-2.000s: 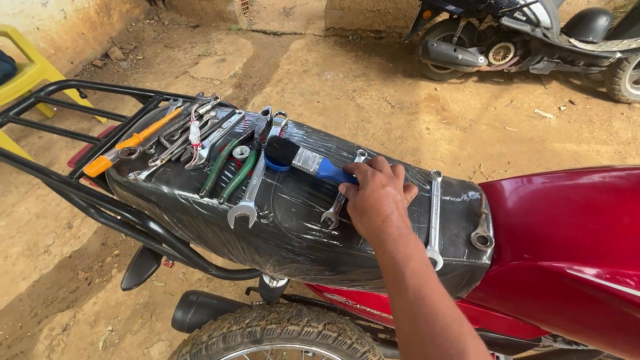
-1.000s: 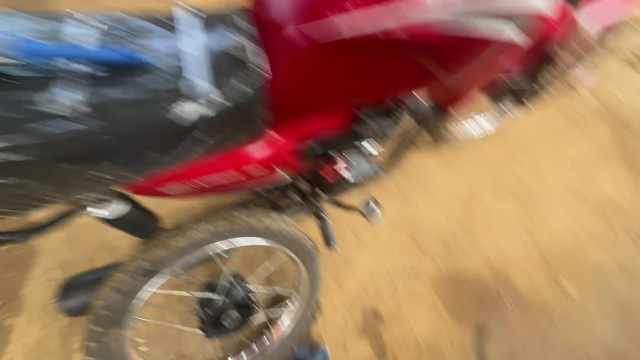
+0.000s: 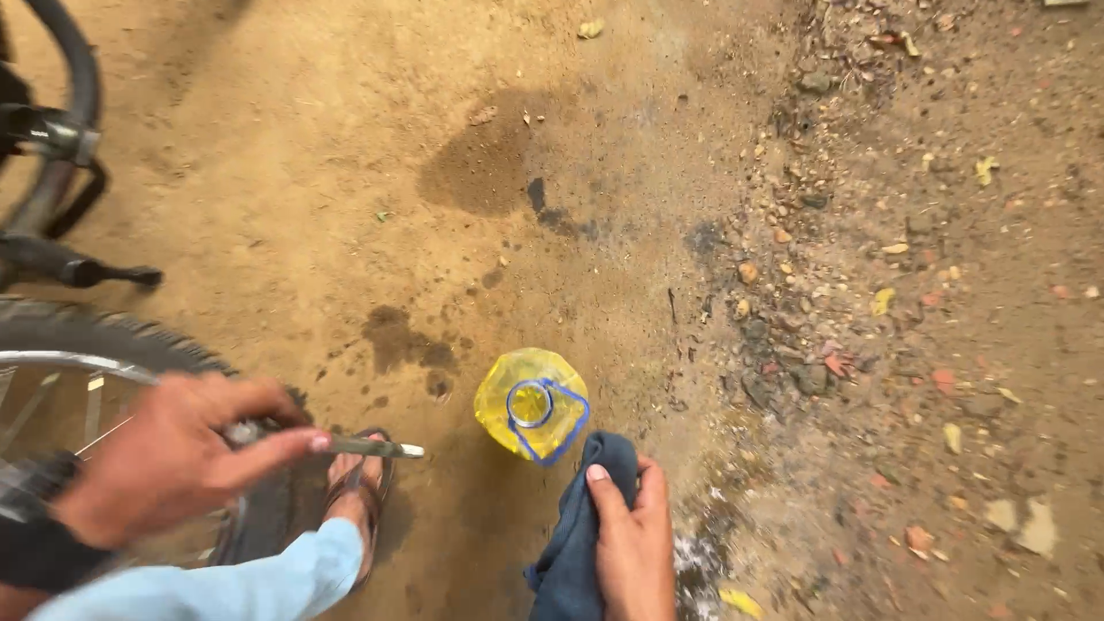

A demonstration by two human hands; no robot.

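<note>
At the lower left, my left hand [image 3: 185, 461] grips a slim metal hand tool [image 3: 379, 447], perhaps a wrench seen edge-on; its flat end points right and my fingers hide the rest. A folded dark blue-grey cloth [image 3: 573, 535] hangs from my right hand [image 3: 634, 526], pinched between thumb and fingers. Just beyond the cloth, on the ground, stands a clear plastic jug [image 3: 492, 392] with yellow liquid inside, an uncapped round mouth and a blue carrying handle. The tool's end is to the left of the jug, apart from it.
A motorcycle's spoked wheel with a knobby tire [image 3: 164, 341] is at the left edge, below a black tubular frame part [image 3: 73, 78]. My sandalled foot [image 3: 354, 474] is beside the wheel. Stained dirt ground [image 3: 483, 164] meets a strip of gravel and leaves [image 3: 802, 336].
The view has swung from the motorcycle seat with its laid-out tools down to the ground. A hand was at the blue-handled brush and a wrench earlier; both hands now hold things near the jug.
</note>
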